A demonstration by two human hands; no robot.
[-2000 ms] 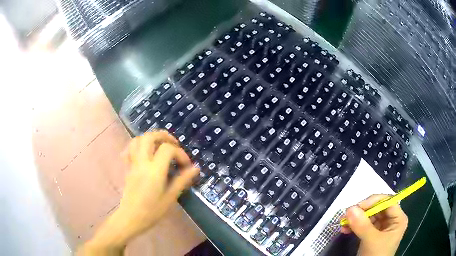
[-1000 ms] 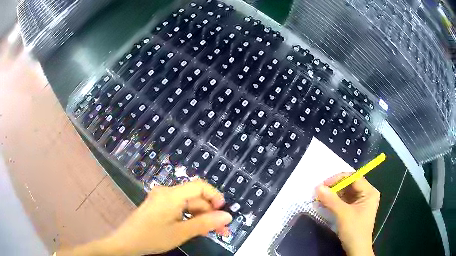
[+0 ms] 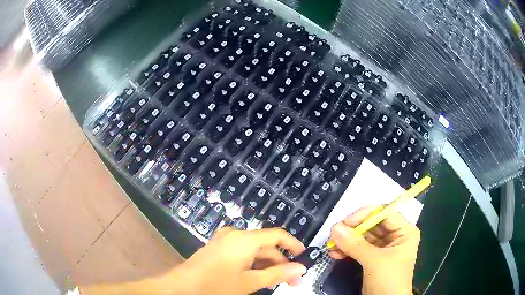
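My left hand (image 3: 262, 259) holds a small black housing (image 3: 311, 256) with a pale mark on its face, between thumb and fingers. My right hand (image 3: 377, 242) grips the yellow pointed tool (image 3: 391, 207) like a pen. The tool's tip is at the housing's right edge; whether it touches cannot be told. A white sheet (image 3: 366, 187) lies beneath both hands, with a fine grid (image 3: 314, 282) at its near part. A dark flat object (image 3: 343, 279) lies on the sheet, partly hidden by my right hand.
A clear blister tray (image 3: 92, 118) holds rows of black housings, with silvery pieces (image 3: 207, 222) in the near edge pockets. Stacked clear trays stand at the back right (image 3: 426, 69) and back left (image 3: 69, 34). A pale rail (image 3: 472, 173) edges the green bench (image 3: 446, 248).
My left hand has moved right from the tray's near edge to the sheet, now holding a housing. My right hand and the yellow tool have moved left and slightly down to meet it.
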